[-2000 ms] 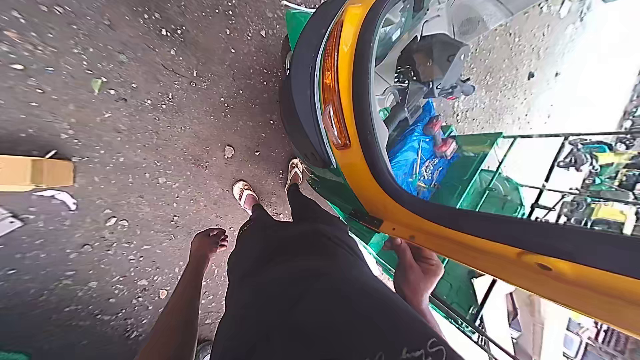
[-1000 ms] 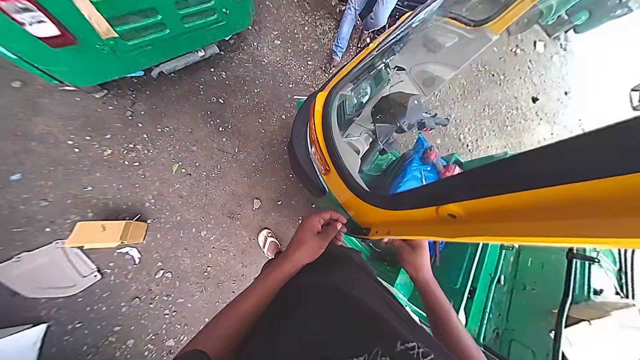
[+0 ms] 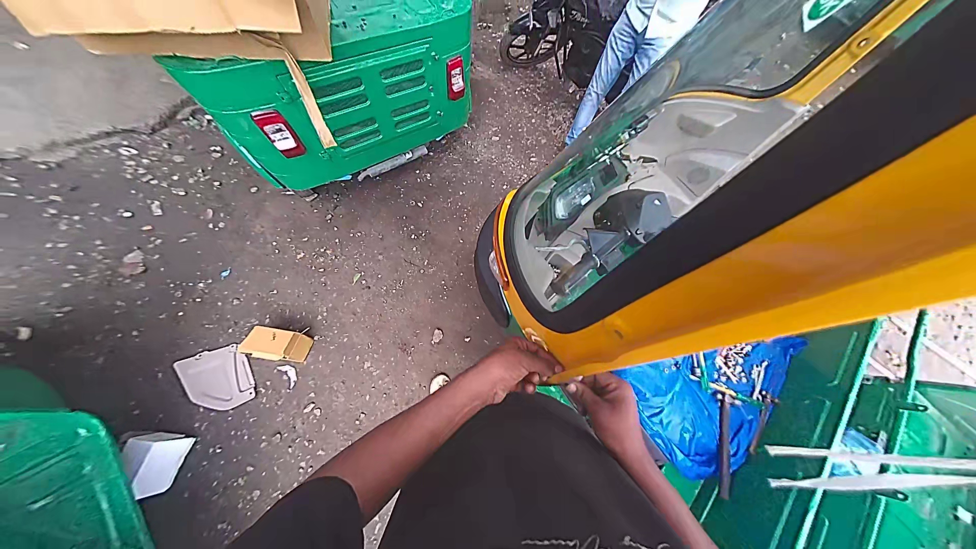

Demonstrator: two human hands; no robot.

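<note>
My left hand [image 3: 524, 369] is at the lower corner of the yellow windshield frame [image 3: 686, 305] of an auto rickshaw, its fingers bent against the edge. Close beside it, my right hand [image 3: 606, 400] has thumb and fingertips at the underside of the same yellow edge. Whether either hand pinches a small part there is too small to tell. Black rubber trim [image 3: 568, 316] runs round the windshield glass just above. Right of my right hand, a blue plastic sheet [image 3: 663, 412] bears small metal parts, a hammer [image 3: 724, 450] and other tools on the green floor.
A green rickshaw's rear [image 3: 374, 99] with cardboard [image 3: 175, 15] on top stands ahead at left. A person in jeans [image 3: 610, 69] is near a motorcycle [image 3: 534, 38]. On the ground lie a cardboard box [image 3: 276, 344] and a grey panel [image 3: 217, 377]. Two pale strips [image 3: 862, 482] lie at right.
My left hand, hanging free beside my leg two seconds ago, has come up to the yellow frame's corner. My right hand has stayed at the frame's edge. The view has swung up and left.
</note>
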